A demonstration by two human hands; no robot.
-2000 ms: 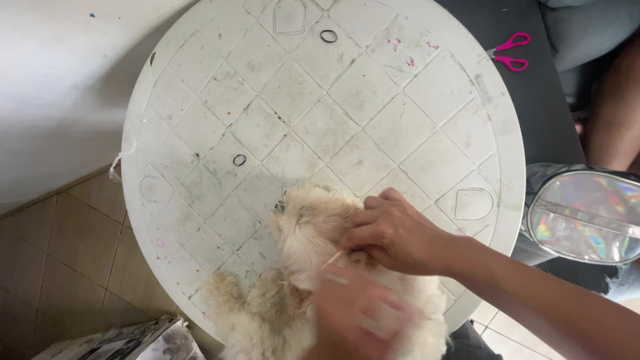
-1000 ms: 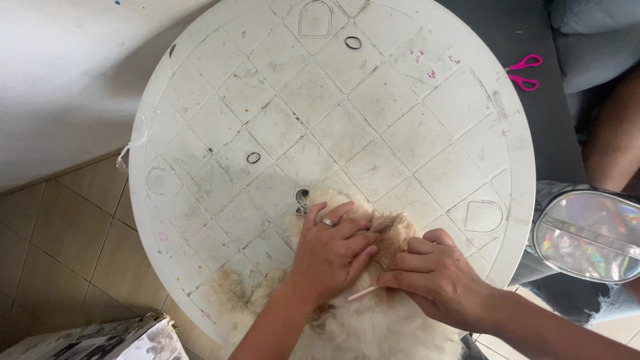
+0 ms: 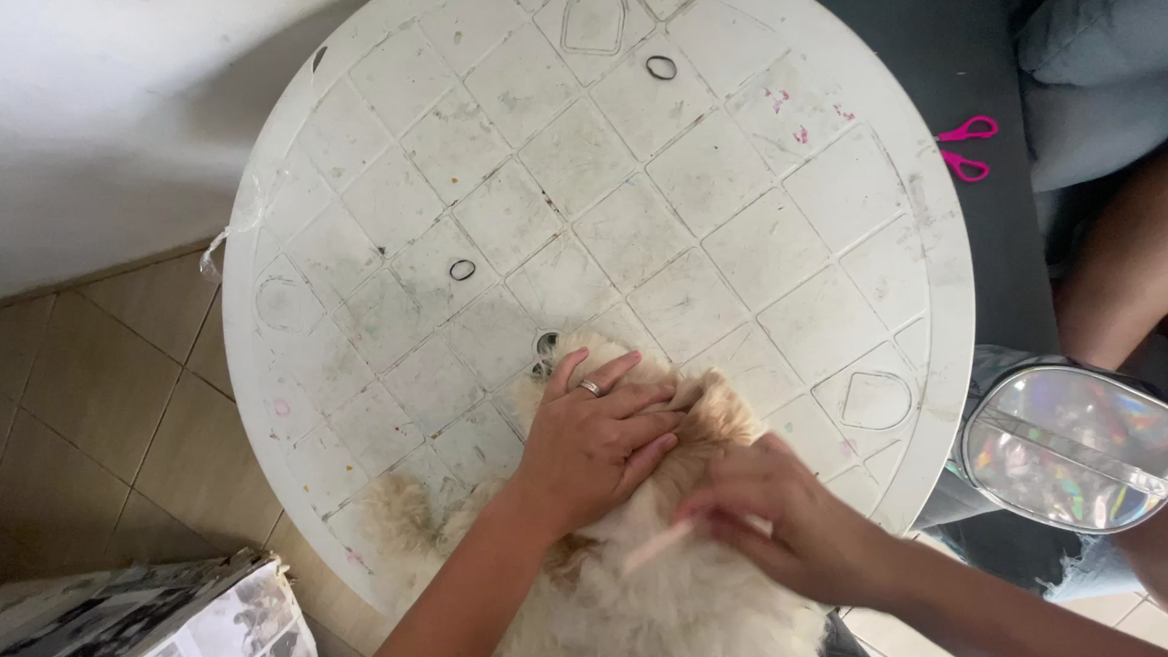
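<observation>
A fluffy cream-coloured dog (image 3: 675, 602) lies on a round white plastic table (image 3: 584, 210), its dark nose at the table's middle. Spread over the dog's head, my left hand (image 3: 593, 438), with a ring on one finger, presses on the fur beside a tan ear (image 3: 721, 411). Behind that ear my right hand (image 3: 776, 520) is blurred and closed around a thin pale pink stick-like tool (image 3: 659, 547), which points down to the left over the fur. What the tool's far end is cannot be told.
Two small dark elastic bands (image 3: 661, 67) (image 3: 463, 269) lie on the table. Pink-handled scissors (image 3: 969, 148) rest on a dark surface at the right. Beside the table a person's leg (image 3: 1113, 265) and an iridescent clear pouch (image 3: 1068, 447) show. A paper-covered box (image 3: 228, 611) stands at lower left.
Two seconds ago one hand was a blur low over the dog; since one second ago my left hand has stayed on its head. My right hand has moved slightly, and the tool now slants more steeply.
</observation>
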